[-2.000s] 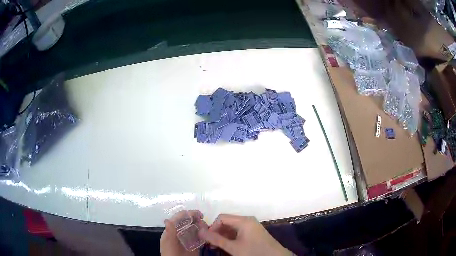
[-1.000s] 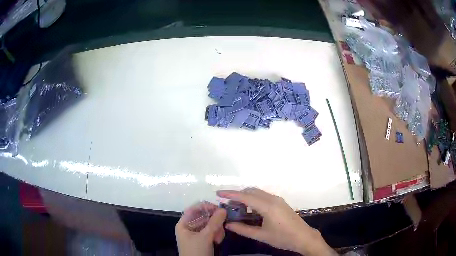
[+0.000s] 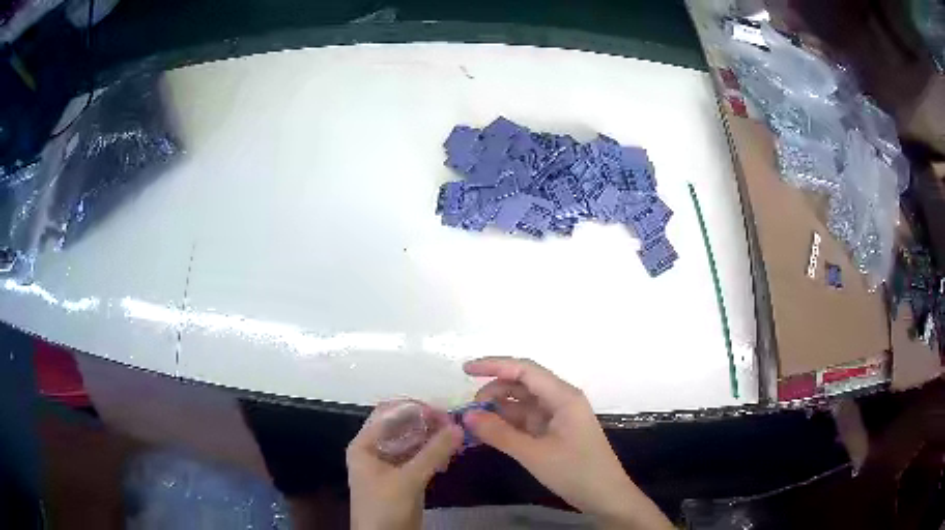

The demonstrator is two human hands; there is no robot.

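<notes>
My left hand [image 3: 392, 462] holds a clear plastic case [image 3: 401, 429] at the bench's front edge, between thumb and fingers. My right hand [image 3: 541, 429] is beside it, thumb and index finger pinching a purple-blue printed piece [image 3: 471, 414], its other fingers raised. The two hands' fingertips meet at the piece and partly cover it. A heap of purple-blue square pieces [image 3: 554, 181] lies on the white tabletop [image 3: 301, 207] beyond the hands.
A long green strip [image 3: 715, 290] lies near the bench's right edge. Cardboard [image 3: 813, 321] at the right bears a white strip [image 3: 814, 255], a lone purple-blue square [image 3: 834, 275] and bagged parts [image 3: 829, 155]. A shiny clear bag [image 3: 114, 155] lies at the left.
Since the earliest frame, my right hand has brought a purple-blue piece to the case, and it is now pinched at my left fingertips. The view has shifted, so the bench items appear higher.
</notes>
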